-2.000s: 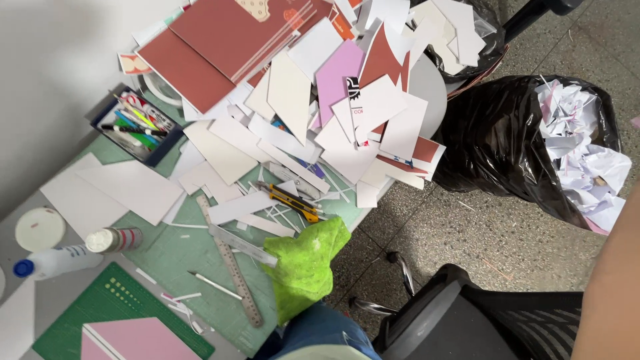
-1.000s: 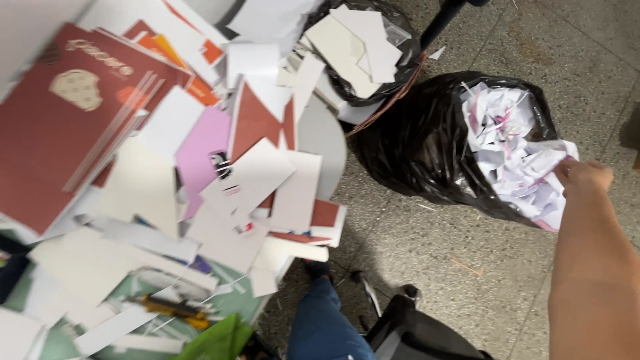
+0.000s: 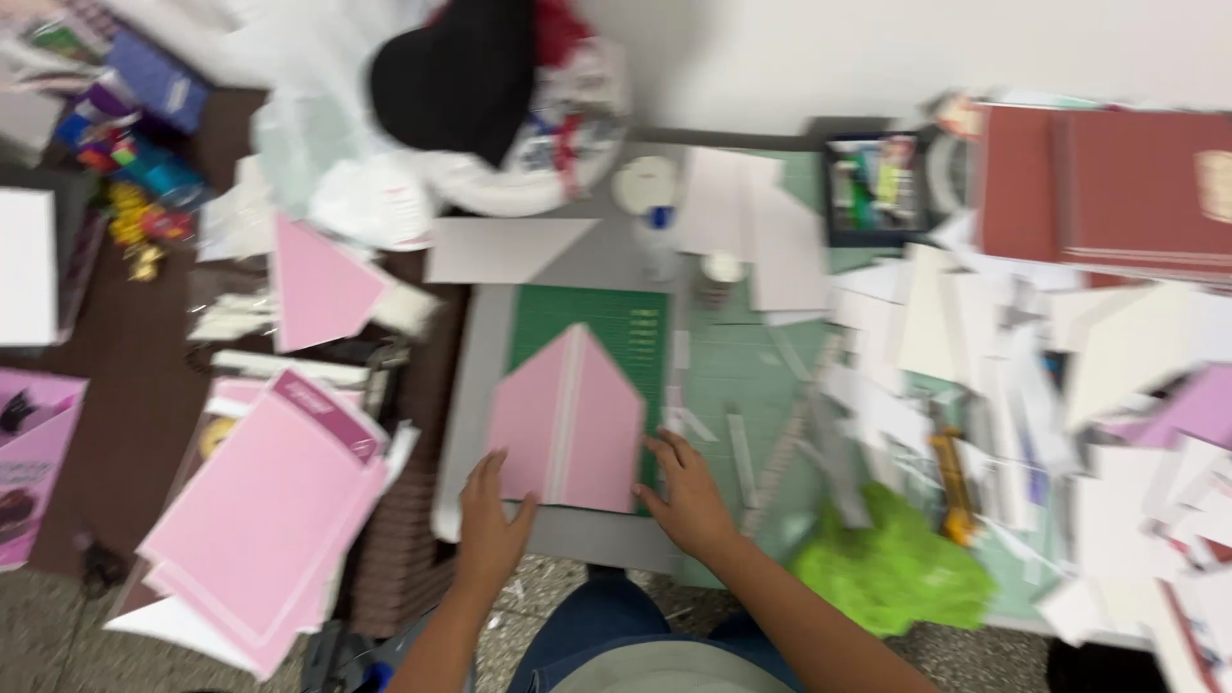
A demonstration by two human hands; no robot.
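A pink cardboard piece (image 3: 602,433) with a pointed top and a pale strip down its middle lies on a green cutting mat (image 3: 553,313). My left hand (image 3: 493,520) touches its lower left edge, fingers apart. At its lower right edge is my right hand (image 3: 685,491), also with spread fingers; neither hand is closed around anything. Right of the mat lie a thin white tool (image 3: 741,457), a metal ruler (image 3: 784,462) and a yellow utility knife (image 3: 953,486) among paper strips. The view is somewhat blurred.
Pink printed sheets (image 3: 260,520) are stacked at the left. A bright green cloth (image 3: 890,568) lies at the right front edge. Behind stand a small jar (image 3: 720,277), a bottle (image 3: 659,250) and a dark tray of pens (image 3: 874,188). Paper offcuts (image 3: 1107,337) cover the right side.
The view has swung far left from the floor and waste bag to the table. My right hand, at the bag's papers a second ago, is now beside the pink piece. My left hand has come into view.
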